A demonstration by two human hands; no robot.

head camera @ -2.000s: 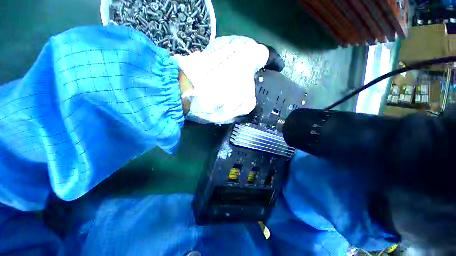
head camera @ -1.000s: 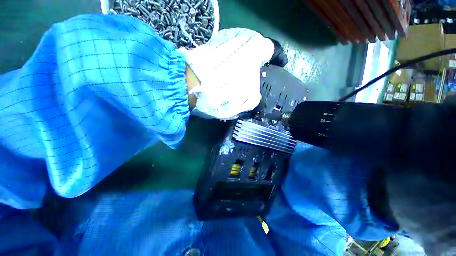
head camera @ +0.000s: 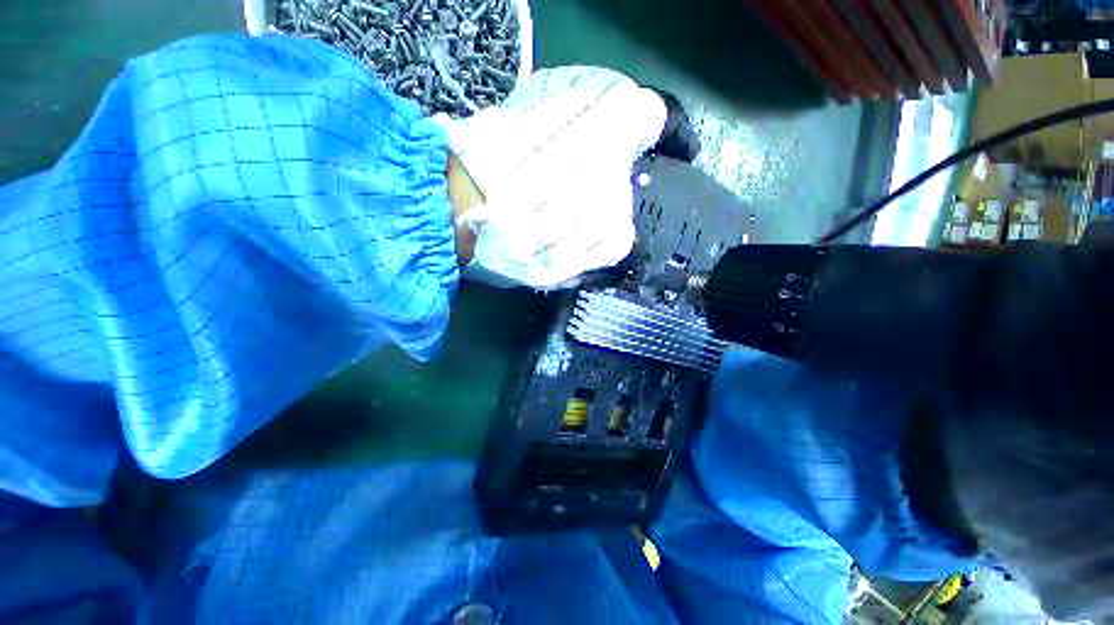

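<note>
The black jig base [head camera: 574,501] lies in front of me, with yellow showing in its windows. A silver finned heatsink [head camera: 645,330] sits across it. The dark slotted cover plate [head camera: 690,208] lies beyond the fins. My left hand [head camera: 556,177], in a white glove with dark fingertips, is closed over the plate's left side; its thumb is hidden. The black electric screwdriver [head camera: 782,297] comes in from the right, its short visible bit pointing at the plate beside the fins. My right hand [head camera: 1038,488] is a dark, blurred shape around the screwdriver; its fingers cannot be told apart.
A white bowl [head camera: 528,37] heaped with screws stands at the top left, behind my left sleeve. Stacked red-brown trays [head camera: 867,43] are at the top right. A black cable [head camera: 953,167] arcs from the screwdriver's side to the right edge. Cartons [head camera: 1032,104] stand beyond the bench.
Since the oldest frame, the screwdriver has shifted slightly right and up, and more of its bit shows. My left hand keeps its hold on the plate; the heatsink stays in place.
</note>
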